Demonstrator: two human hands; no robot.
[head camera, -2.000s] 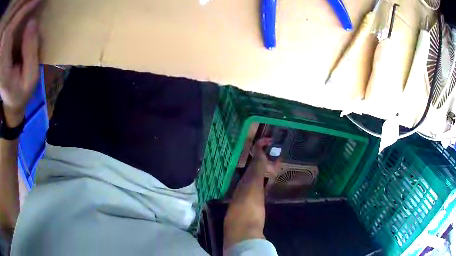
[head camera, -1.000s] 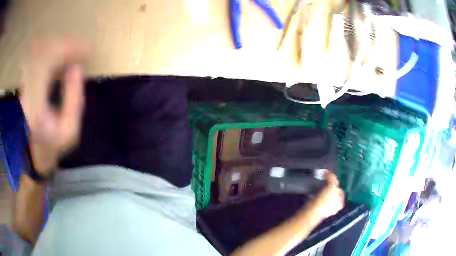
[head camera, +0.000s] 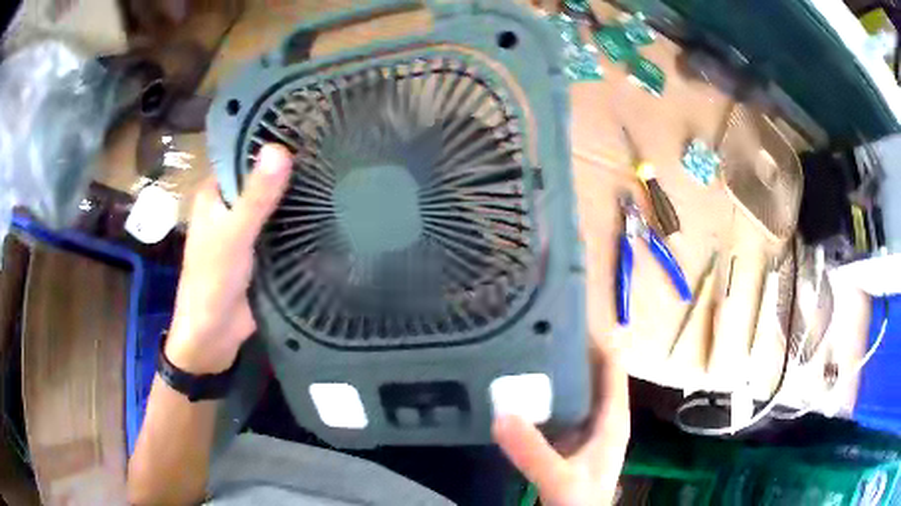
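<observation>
A grey-green fan housing (head camera: 380, 208) with radial slats, a handle slot at the top and two pale squares beside a dark control panel is held up in front of me, over the bench edge. My left hand (head camera: 225, 262) grips its left side, thumb over the slats. My right hand (head camera: 573, 440) grips its lower right corner, thumb by the right pale square. The fingers behind the housing are hidden.
On the cardboard-covered bench (head camera: 603, 128) lie blue-handled cutters (head camera: 642, 247), a yellow-black screwdriver (head camera: 657, 198), green circuit boards (head camera: 622, 44), slim tools and a tan grille (head camera: 761, 173). A plastic bag (head camera: 54, 128) and blue bin (head camera: 138, 326) are left; green crates (head camera: 780, 474) lower right.
My right hand has come up from the green crate, and the fan housing is now held in front of me. My left hand has moved right onto it. The view has shifted up over the bench.
</observation>
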